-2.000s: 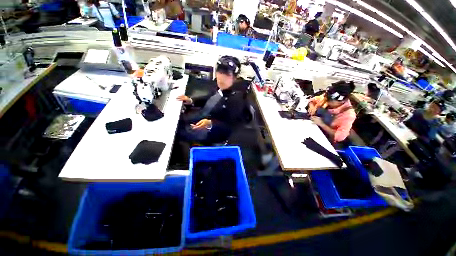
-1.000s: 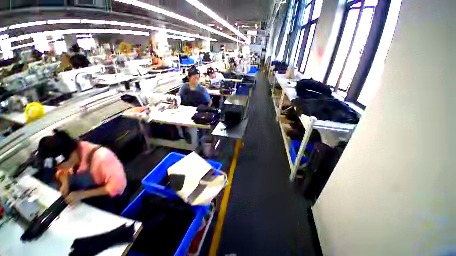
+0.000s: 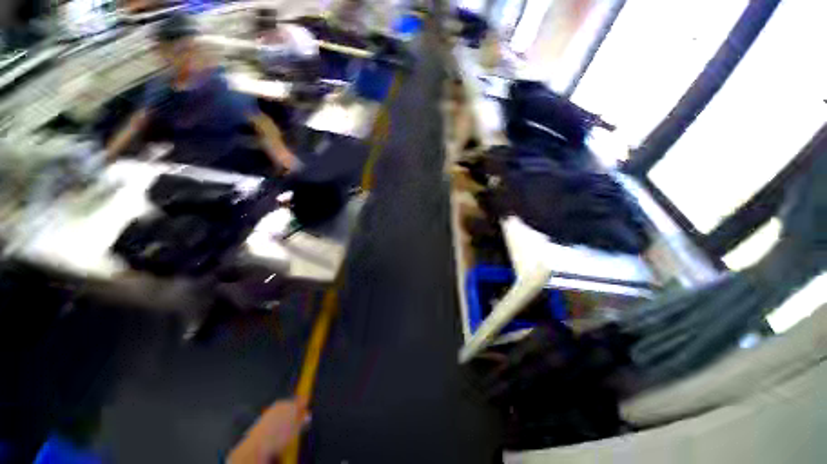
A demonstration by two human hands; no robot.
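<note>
My left hand (image 3: 270,433) shows blurred at the bottom edge, left of centre, cut off by the frame. Its fingers are too smeared to tell whether they hold anything. My right hand is not in view. Dark soft pieces (image 3: 177,227) lie in a heap on a white table (image 3: 68,231) at the left. A larger black thing (image 3: 322,181) sits at that table's right end. More black material (image 3: 567,195) is piled on a white-framed rack (image 3: 521,272) at the right.
A dark aisle floor (image 3: 399,299) runs ahead, with a yellow line (image 3: 317,349) on its left. A seated person (image 3: 199,109) is behind the left table. A blue tub (image 3: 490,294) stands under the rack. Grey-green cloth (image 3: 707,317) and windows (image 3: 676,86) are at right.
The view has swung right and moved closer to the aisle, the rack and the seated person's table. The nearer sewing tables have left the view. My left hand has appeared at the bottom.
</note>
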